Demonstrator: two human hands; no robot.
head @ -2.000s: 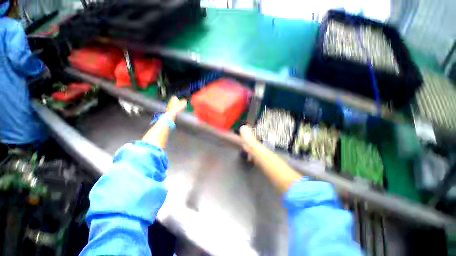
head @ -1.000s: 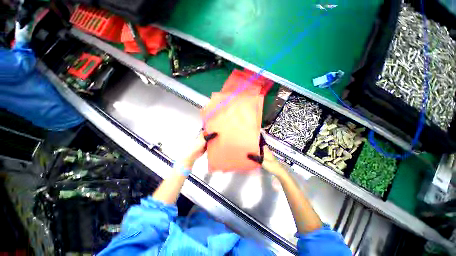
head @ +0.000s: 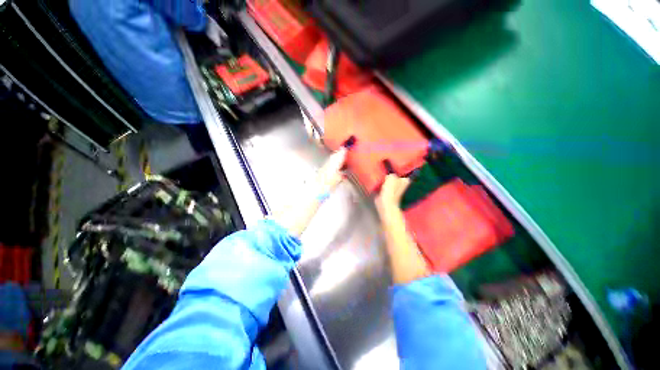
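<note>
My left hand (head: 336, 165) and my right hand (head: 392, 184) hold an orange-red sheet (head: 376, 134) by its near edge. Black finger coverings show on both hands. The sheet lies over the lower shelf's front edge; whether it is one sheet or several I cannot tell. A stack of red sheets (head: 463, 225) lies on the shelf to the right of my right hand, apart from the held sheet.
Silver components (head: 525, 318) sit in a bin at lower right. A fixture with a red piece (head: 242, 74) lies on the line at upper left. A person in blue (head: 137, 58) stands beside it. Stacked fixtures (head: 145, 267) are at left. A black crate stands on the green upper shelf.
My hands have moved the orange-red sheet left along the line, from above the metal surface to the shelf. The view has turned left, and the red stack now shows uncovered at right.
</note>
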